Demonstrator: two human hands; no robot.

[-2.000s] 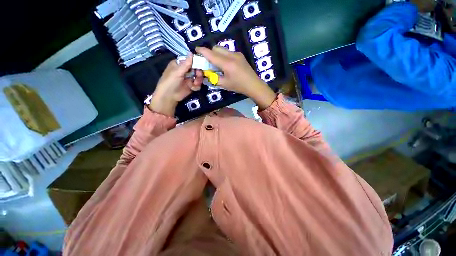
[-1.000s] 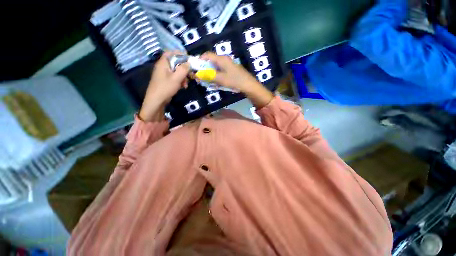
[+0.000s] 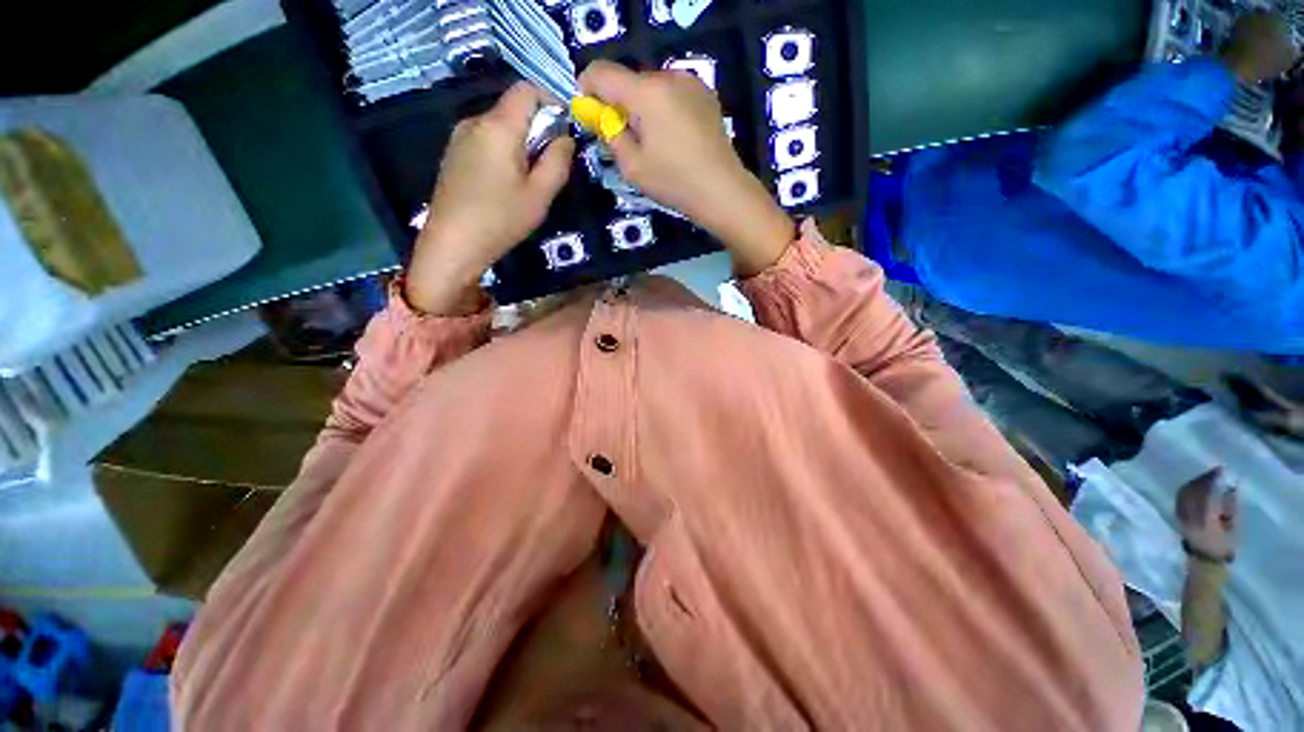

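Observation:
My left hand point(image 3: 501, 172) is over the black tray point(image 3: 415, 150), its thumb and fingers closed on a small pale piece point(image 3: 546, 126), perhaps a watch case; the fingers partly hide it. My right hand point(image 3: 665, 129) is just right of it. A yellow tool or finger cot point(image 3: 598, 117) shows at its thumb and fingers; what else it grips is hidden. White square watch cases point(image 3: 789, 102) stand in a column at the tray's right, and a few lie near its front edge. Strapped watches point(image 3: 401, 50) are stacked at the far left, with pale straps fanning toward my hands.
A translucent white jug point(image 3: 172, 193) with brown tape is left of the tray on the green bench point(image 3: 286, 172). A blue-clothed person point(image 3: 1144, 172) is at the right. Another person's hand point(image 3: 1208, 515) and white sleeve show lower right. A cardboard box point(image 3: 208, 458) is below the bench.
The view has shifted, so the tray sits higher and further right. My hands are closer to the strap ends. Another person's hand and white clothing have come into view at lower right.

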